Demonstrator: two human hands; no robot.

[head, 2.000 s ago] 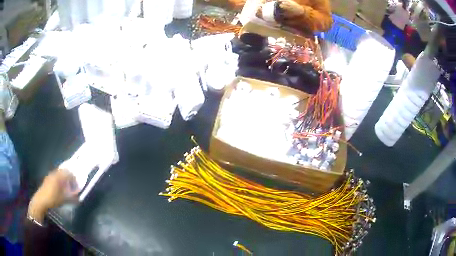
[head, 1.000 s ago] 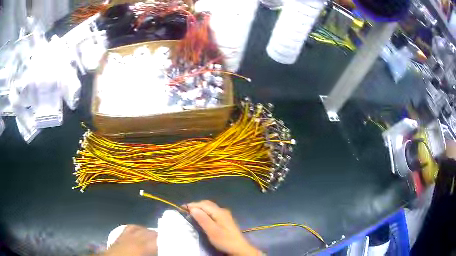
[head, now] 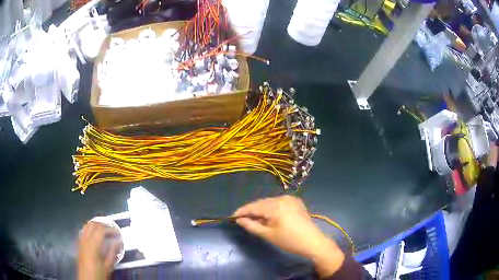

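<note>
My left hand (head: 98,246) holds a white housing (head: 156,227) by its round cup end, low on the left of the table; the flat arm points right. My right hand (head: 282,224) pinches one yellow-brown wire lead (head: 216,221) between thumb and fingers. One end of the lead with a small pale plug points left towards the housing, apart from it; the rest curves out to the right behind the hand. A pile of yellow wire harnesses (head: 186,153) lies just beyond both hands.
A parts carton (head: 169,112) with white fittings and red-wired parts stands behind the harnesses. White housings (head: 41,82) are heaped at left. White ring columns (head: 312,22) stand at the back. A metal post (head: 391,54) rises at right. A blue crate (head: 437,246) is at lower right, near another person's sleeve.
My left hand has moved left with the housing, whose arm now shows. My right hand has moved right and up with the lead, away from the housing. The view has shifted slightly down.
</note>
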